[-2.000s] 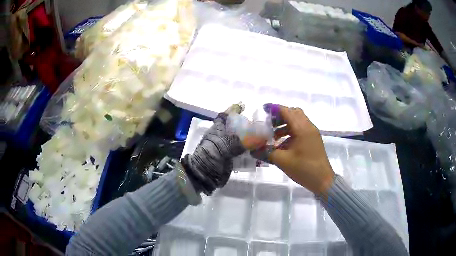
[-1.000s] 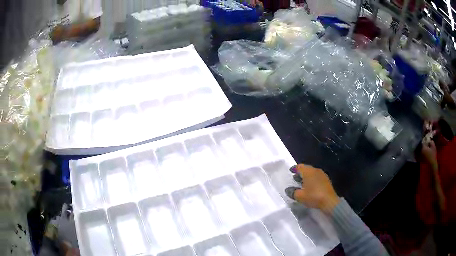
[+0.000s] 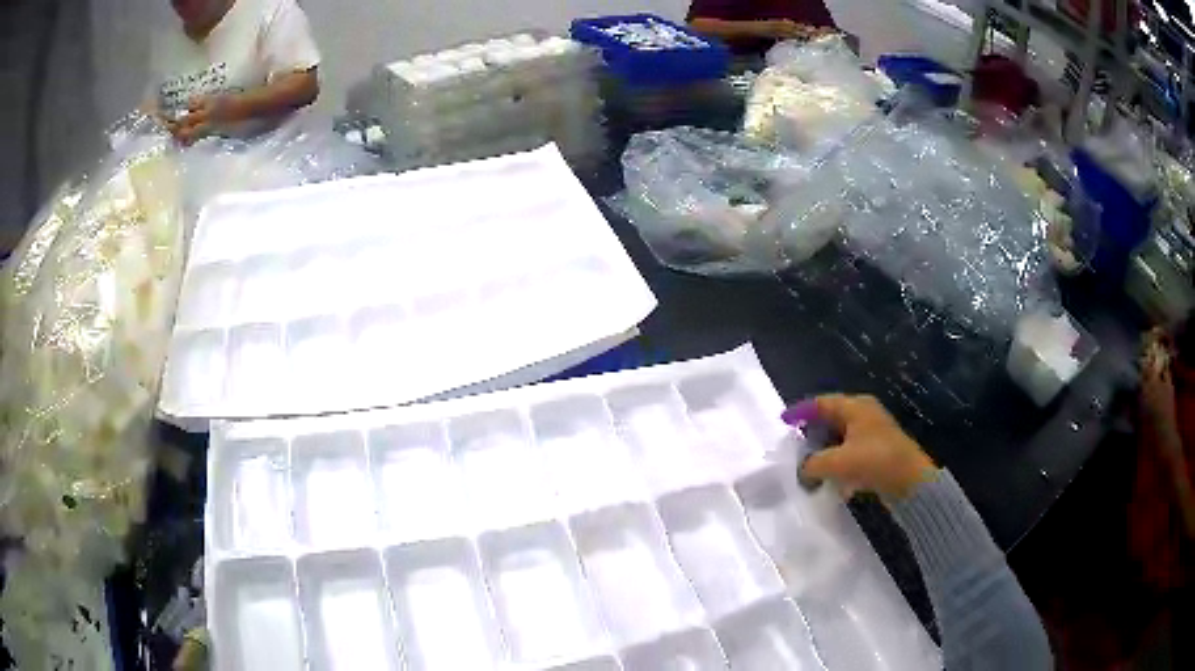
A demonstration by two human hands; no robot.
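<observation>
A white blister tray with rows of rectangular cells lies nearest me, cut off by the bottom edge. No parts can be made out in its cells. My right hand, with a purple cot on the thumb, grips the tray's right edge near its far corner. Another white blister tray lies behind it, with its cells glaring white. My left hand is not clearly seen; a small pale tip at the lower left edge, beside the near tray, may be one of its fingertips.
A clear bag of cream pieces is at left. Stacked filled trays and a blue bin stand behind. Crinkled clear bags and a small white box are at right. People are at the back and right edge.
The view has turned right. My hands were together over the near tray with a small pale item; that item is no longer seen. My right hand has moved to the tray's right edge.
</observation>
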